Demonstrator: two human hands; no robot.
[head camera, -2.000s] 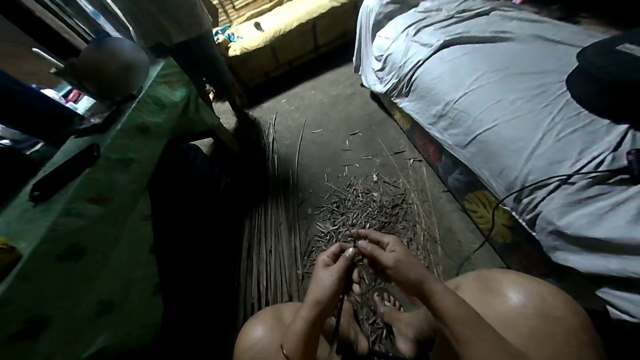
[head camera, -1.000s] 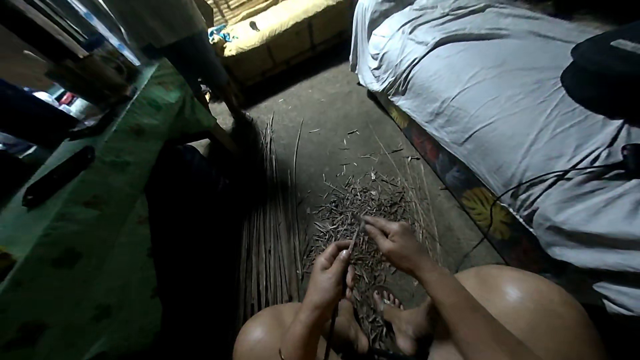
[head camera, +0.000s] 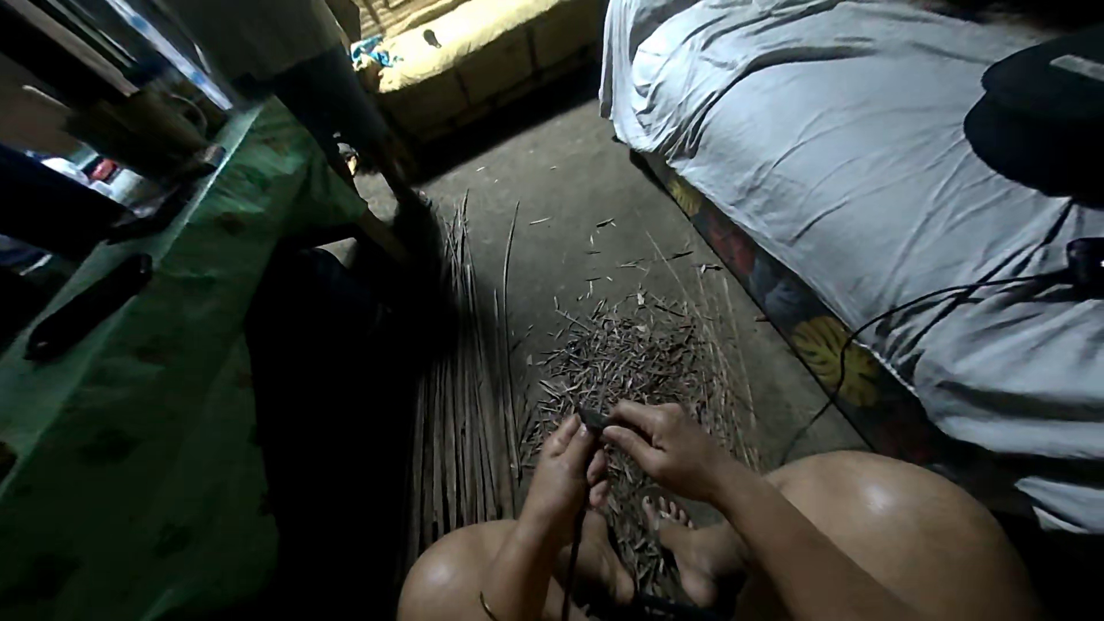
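Between my knees, my left hand (head camera: 565, 466) is closed around a thin dark stick (head camera: 575, 539) that runs down towards my lap. My right hand (head camera: 668, 440) pinches a small dark piece (head camera: 593, 420) at the stick's upper end, its fingertips close to my left thumb. Whether that piece is a blade or part of the stick cannot be told. Below and beyond the hands, a heap of short shavings and stick bits (head camera: 638, 354) covers the floor around my bare feet. Long thin sticks (head camera: 466, 431) lie side by side to the left of the heap.
A table with a green cloth (head camera: 198, 285) stands at the left, bearing a dark elongated object (head camera: 90, 306). At the right is a bed with a pale sheet (head camera: 819, 112), a black cap (head camera: 1039, 112) and a black cable (head camera: 914, 302). A person (head camera: 276, 52) stands at the upper left.
My right hand was stretched out beyond the left one a second ago and is now drawn back close to my left fingertips. My left hand keeps its hold on the stick.
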